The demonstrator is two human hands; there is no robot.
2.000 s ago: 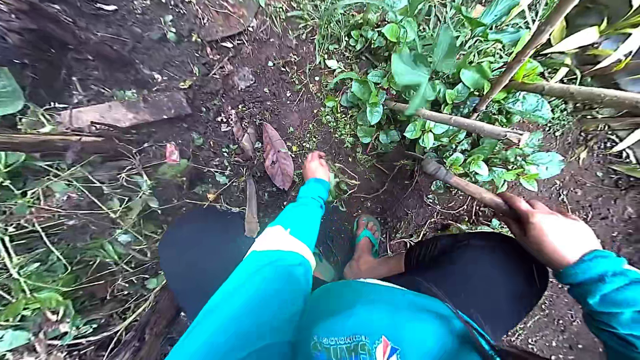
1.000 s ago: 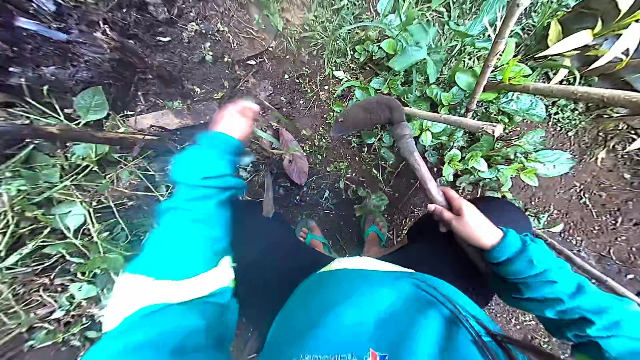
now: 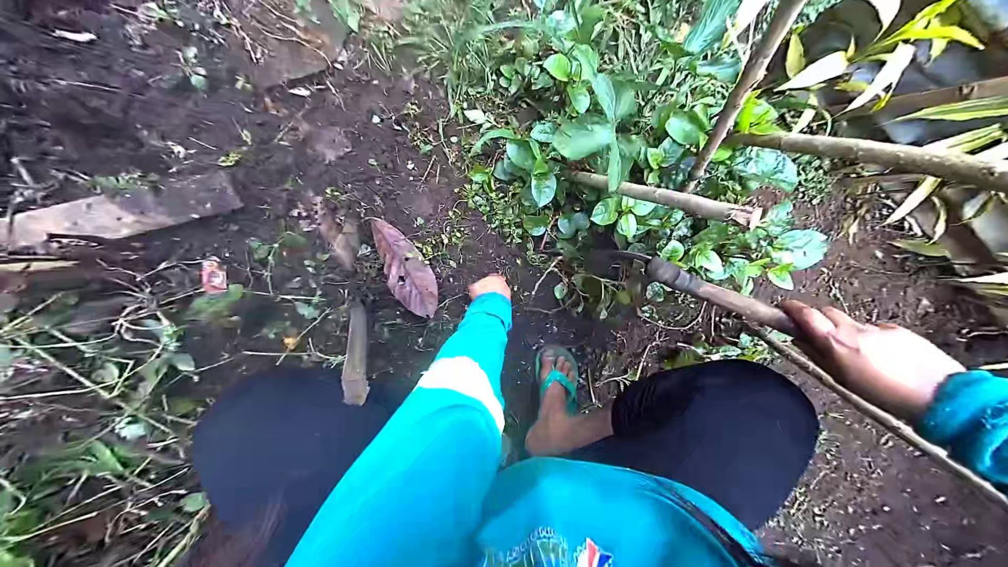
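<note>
My right hand [image 3: 858,346] grips the wooden handle of a hand tool with a curved metal blade [image 3: 685,279]. Its blade end sits low among the weeds [image 3: 606,276], partly hidden by leaves and shadow. My left hand [image 3: 490,287] is down near the dark soil in front of my feet, seen mostly from the back of the wrist; its fingers and anything in them are hidden. Just left of that hand lies a large purplish dry leaf [image 3: 405,268]. Below it on the left is a flat strip of wood [image 3: 356,354].
Thick branches [image 3: 866,153] cross the leafy plants at upper right. A flat board [image 3: 126,211] lies on the soil at left, above a small red wrapper [image 3: 213,276] and pulled-looking weeds [image 3: 79,378]. My sandalled foot [image 3: 556,382] is between my knees.
My left hand has moved right, from beyond the purplish leaf to the soil beside the weeds. The tool in my right hand has moved right and its blade, plainly visible before, is now mostly hidden.
</note>
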